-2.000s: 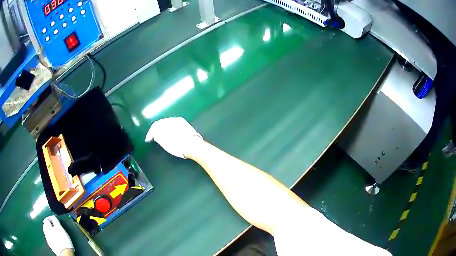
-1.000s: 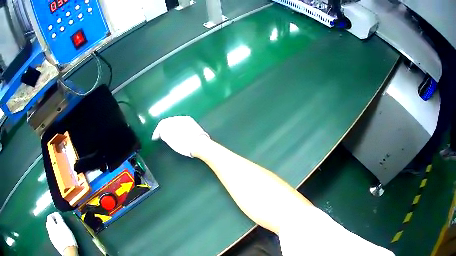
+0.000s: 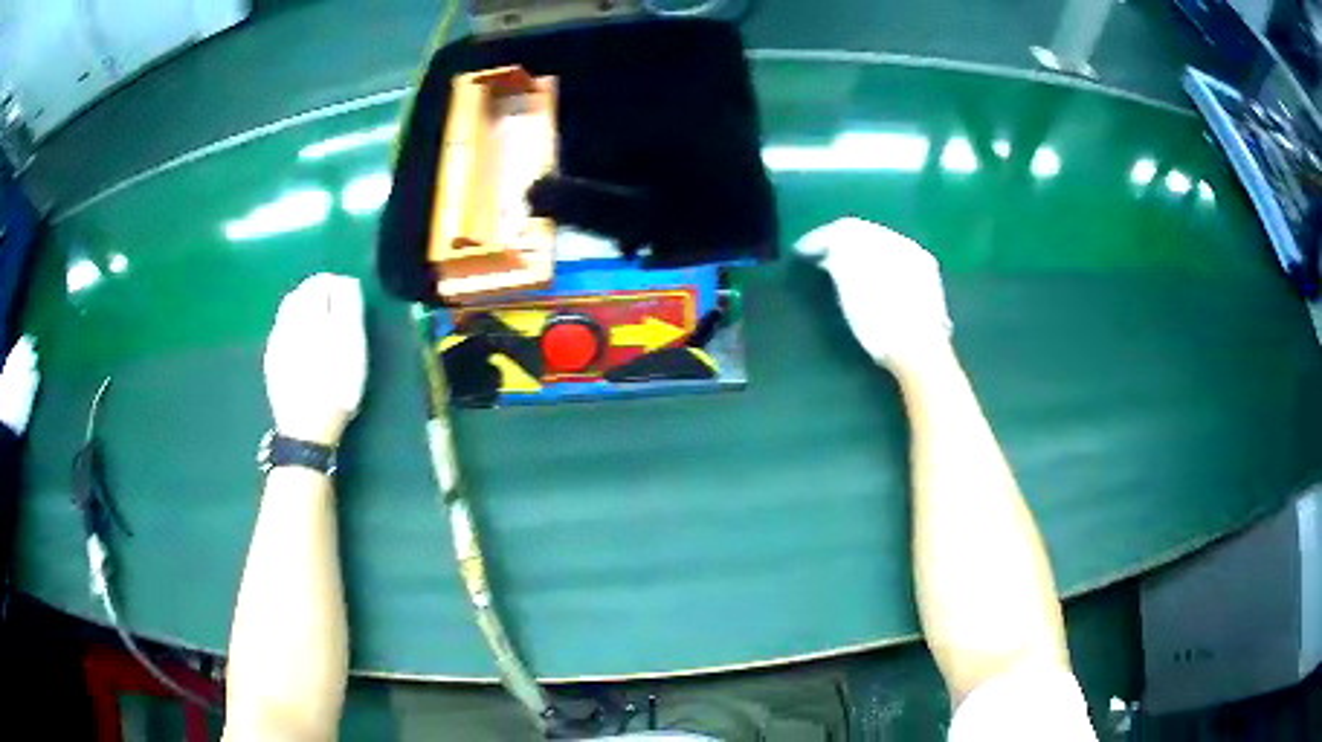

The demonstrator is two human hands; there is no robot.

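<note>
The press station (image 3: 711, 374) stands on the green bench, with a red round button (image 3: 568, 344) on its red-yellow front panel. An orange-brown fixture (image 3: 457, 181) sits on the black cloth (image 3: 667, 116) above it. Something pale shows in its slot, too blurred to tell. My left hand (image 3: 315, 355), white-gloved with a black wristband, rests left of the station, fingers curled, nothing seen in it. My right hand (image 3: 882, 294), white-gloved, is right of the station, fingers bent, close to its right end. No part is seen in it, though the palm side is hidden.
A taped hose (image 3: 461, 529) hangs from the station's left side to the bench's front edge. A slim dark air gun (image 3: 90, 486) with a pale hose lies at left. Another person's gloved hand (image 3: 18, 384) is at the far left edge. A grey-white machine cabinet (image 3: 1232, 616) is at lower right.
The view has swung left, so the station is now near the centre. Both hands and forearms now show on either side of it. The blue control box has left the view.
</note>
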